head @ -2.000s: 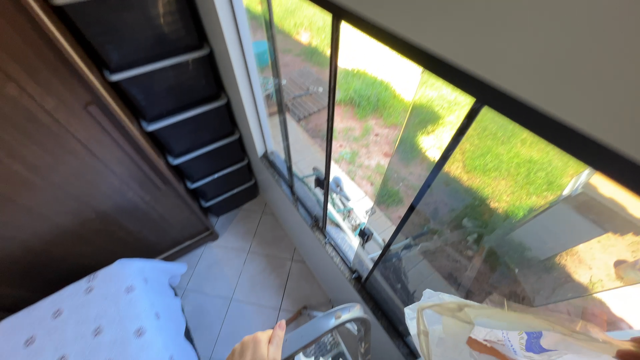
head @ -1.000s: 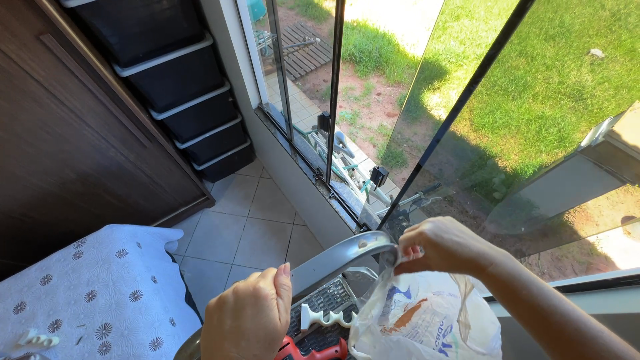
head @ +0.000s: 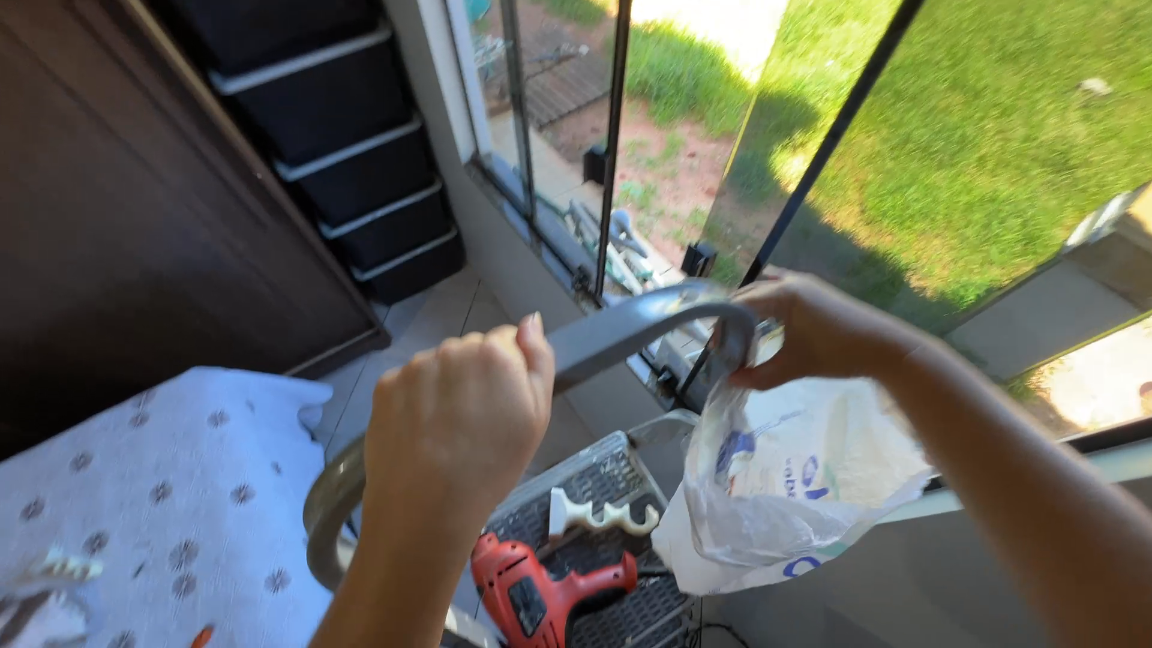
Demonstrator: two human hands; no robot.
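Observation:
My left hand (head: 459, 414) is closed around the grey metal top rail (head: 621, 328) of a stepladder. At the rail's right-hand bend, my right hand (head: 778, 328) has its fingers at the rail and the gathered top of a white plastic bag (head: 801, 486). The bag hangs beside the rail, with blue print on it; its contents are mostly hidden. Below, on the ladder's ribbed black step (head: 594, 481), lie a red power drill (head: 540, 589) and a cream-coloured wavy bracket (head: 598, 516).
A table with a white patterned cloth (head: 207, 468) stands at the left, small items on it. Stacked black bins (head: 333, 117) and a dark wooden cabinet (head: 135, 225) are behind. Sliding glass panels (head: 810, 180) line the right, over a low wall (head: 540, 306).
My right hand and the bag, at the rail a second ago, remain there; two seconds ago the bag was at the lower right and my right hand was not plainly visible. The view has shifted.

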